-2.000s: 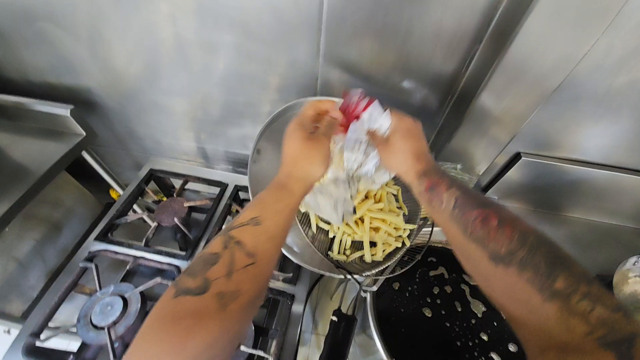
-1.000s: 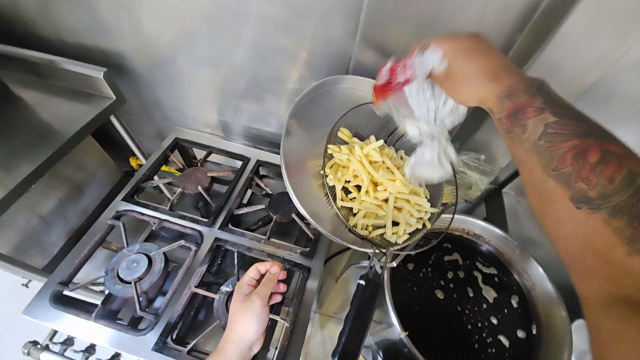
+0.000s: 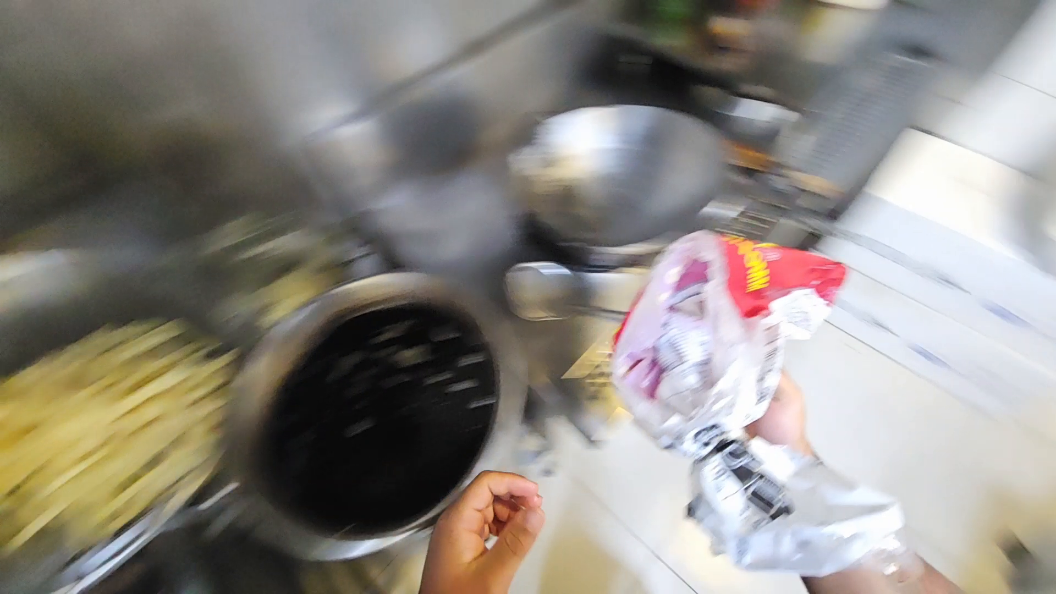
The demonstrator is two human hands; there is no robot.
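My left hand [image 3: 487,532] is at the bottom centre, fingers loosely curled with nothing visible in them, near the rim of a large metal pot [image 3: 256,487] of dark liquid. To the right, my right hand [image 3: 784,417] grips a crumpled plastic bag [image 3: 701,355], white and red with printing; the bag covers most of the fingers and hangs down over the wrist. Cut potato fries [image 3: 115,421], blurred, lie in a wire basket at the far left, beside the pot and apart from both hands.
Beyond the pot stands a large metal bowl [image 3: 623,177], with a smaller round metal vessel [image 3: 540,290] in front of it. A metal wall [image 3: 165,99] runs along the upper left. Pale floor tiles [image 3: 891,429] show at the right. Much of the view is blurred.
The view has swung far to the right. The bag, held above the fries in the earlier frames, is now to the right of the pot in my right hand. My left hand left the bag between the earlier frames.
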